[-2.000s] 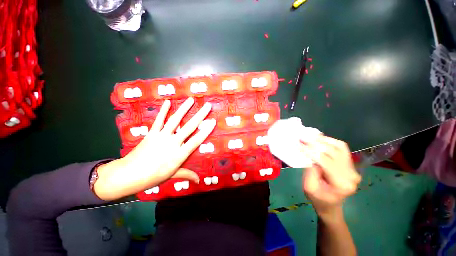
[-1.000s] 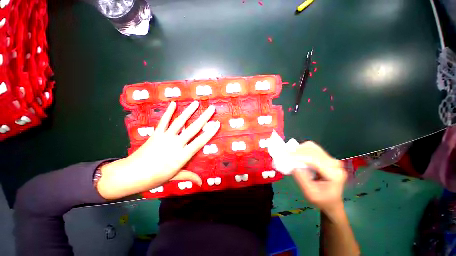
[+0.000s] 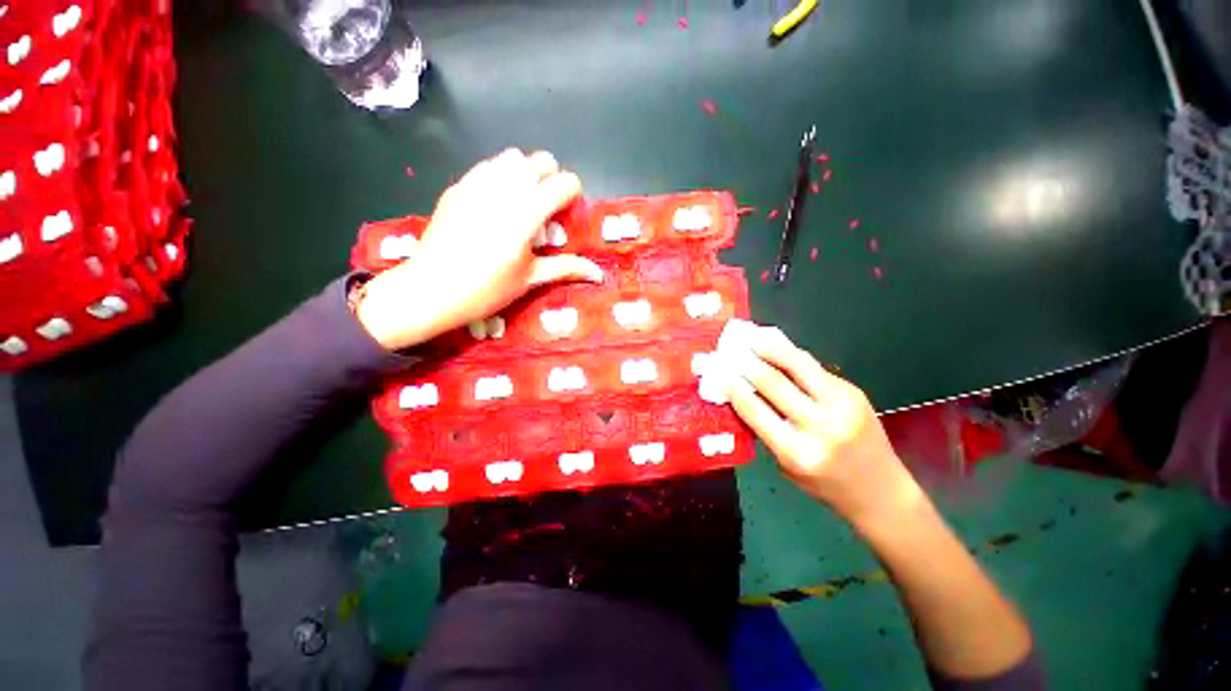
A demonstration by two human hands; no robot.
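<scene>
A red moulded sheet (image 3: 594, 348) with rows of paired white inserts lies at the table's front edge. My left hand (image 3: 479, 243) is at the sheet's upper left, fingers curled over its far edge; whether it grips the edge is hidden. My right hand (image 3: 817, 412) holds a crumpled white cloth (image 3: 726, 362) between its fingers, on the sheet's right edge, covering part of an insert there.
A thick stack of red sheets (image 3: 95, 176) stands at left. A clear bottle (image 3: 362, 51) is at the back. A thin dark tool (image 3: 797, 205) lies right among red crumbs, with a yellow tool (image 3: 792, 18) farther back. A person's pink sleeve (image 3: 1199, 419) shows at right.
My left hand has moved from lying flat and spread on the sheet to its far edge, with fingers now curled. My right hand has moved slightly up and left with the cloth.
</scene>
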